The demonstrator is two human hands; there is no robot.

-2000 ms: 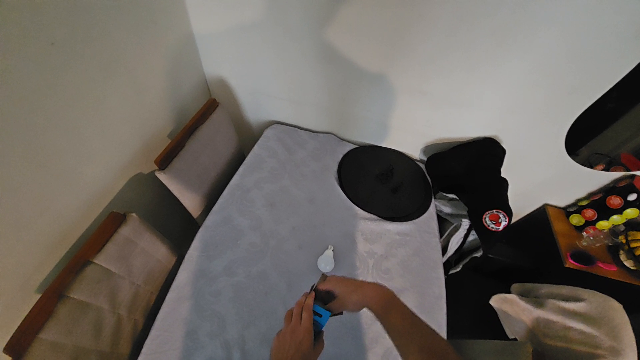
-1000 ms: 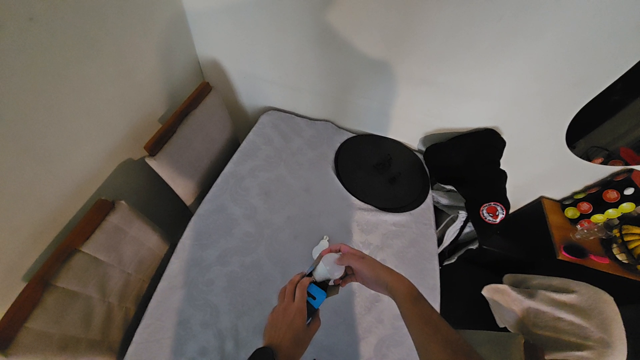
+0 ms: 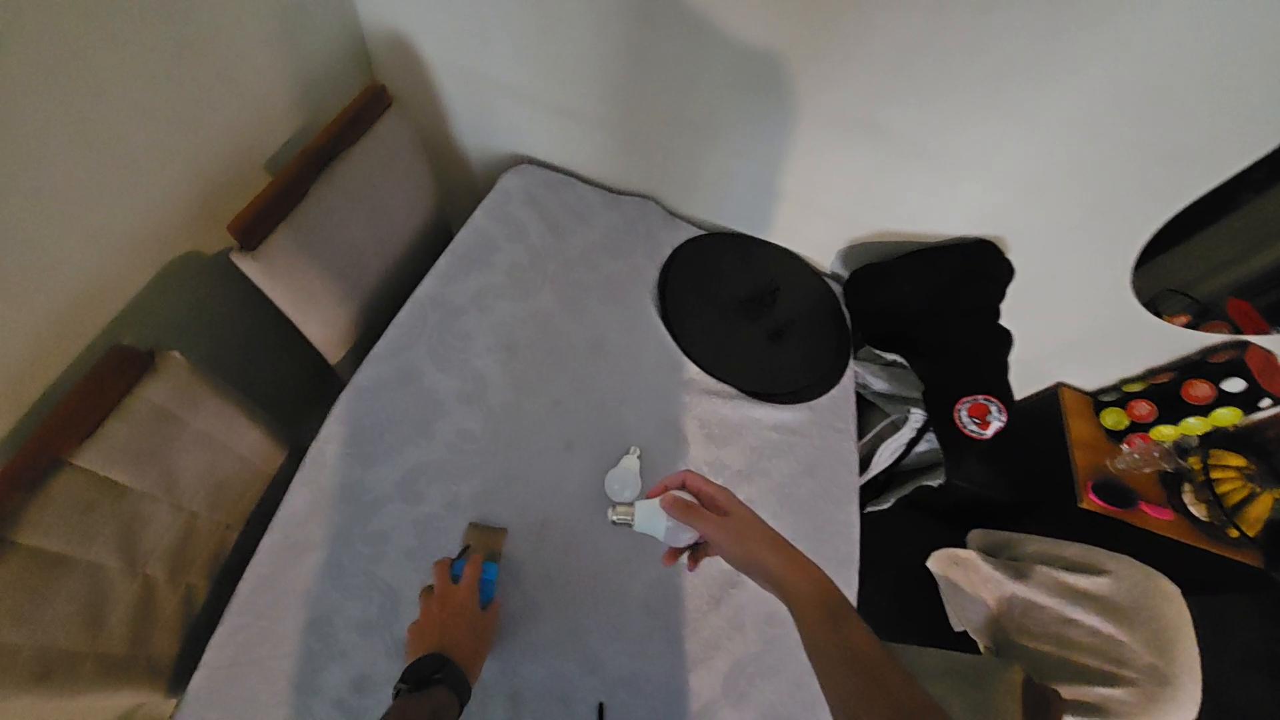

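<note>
My right hand [image 3: 710, 520] holds a white light bulb [image 3: 660, 521] by its rounded end, with the metal screw base pointing left. Just above that base, a second white light bulb [image 3: 623, 480] lies on the tablecloth, its base toward the far side. To the left, my left hand [image 3: 455, 610], with a dark watch on the wrist, grips a small blue and brown box [image 3: 486, 575] at the table surface. The palm side of the left hand and part of the box are hidden.
A black round mat [image 3: 755, 317] lies near the far right of the table [image 3: 500, 330], which has a grey cloth. Padded chairs [image 3: 340, 220] line the left side. Dark clothing [image 3: 935, 330] hangs at the right, beyond it a wooden surface [image 3: 1095, 450] with a fruit basket [image 3: 1235, 490].
My hands, close together before, have moved apart: the left one leftward with the box, the right one rightward with a bulb. The lying bulb, partly covered a second ago, now shows fully.
</note>
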